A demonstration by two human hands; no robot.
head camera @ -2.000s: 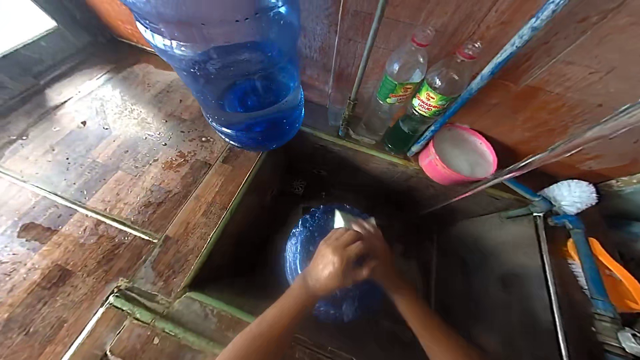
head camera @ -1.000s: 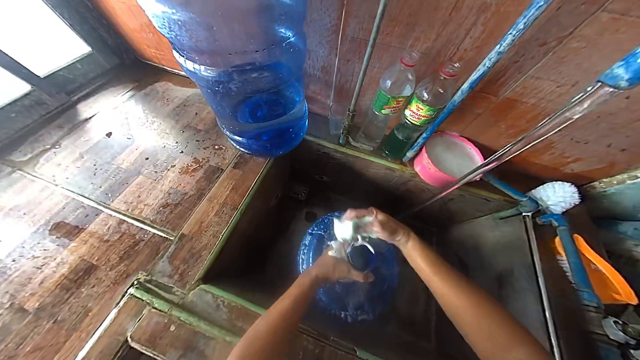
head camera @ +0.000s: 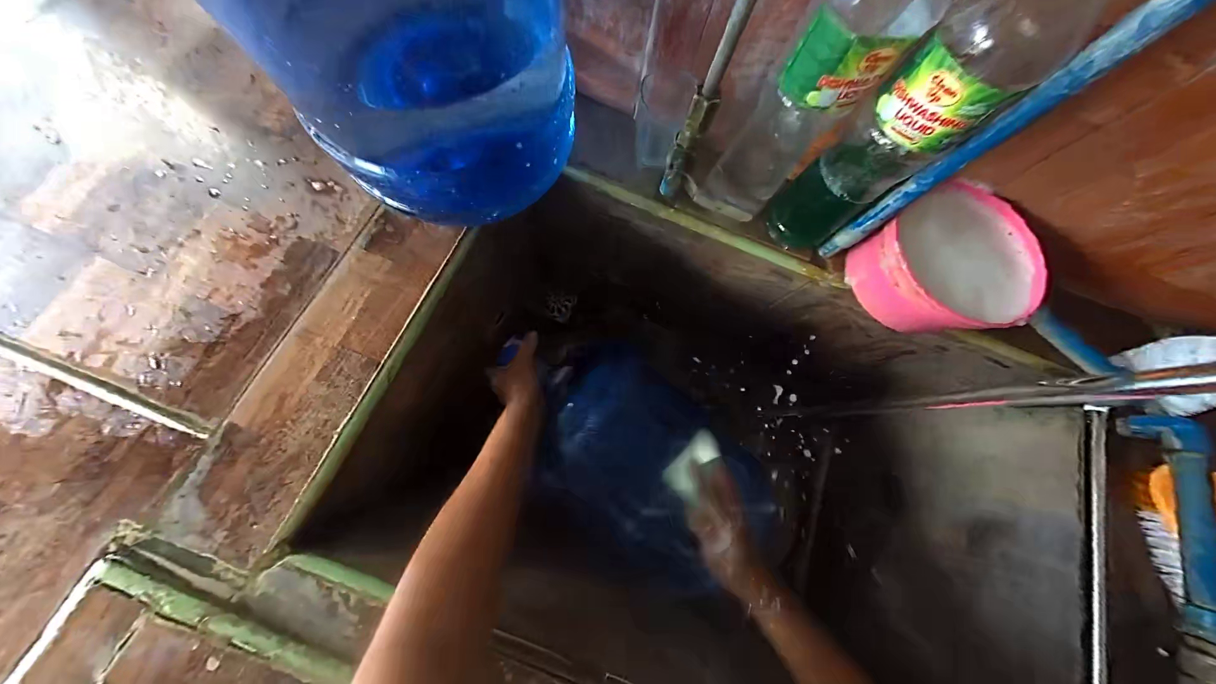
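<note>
A blue plastic water jug [head camera: 627, 446] lies tilted in the dark tiled sink basin [head camera: 418, 370], blurred by motion. My left hand [head camera: 518, 375] grips its narrow blue neck end [head camera: 510, 351] near the drain. In my right hand [head camera: 722, 532] is a soapy whitish sponge or cloth [head camera: 692, 465], held against the jug's side. White drops of suds hang to the right of the jug.
A large blue water jug [head camera: 456, 123] stands on the wet tiled counter [head camera: 275, 380]. Dishwashing liquid bottles [head camera: 912, 104], a pink tub [head camera: 888, 275] and blue pipes [head camera: 1045, 76] line the back edge. A thin water stream [head camera: 997, 394] crosses at right; brushes sit at far right.
My hands, together over the blue jug before, have moved apart, the left to the neck end and the right along the side. The jug now lies tilted. The view has come closer.
</note>
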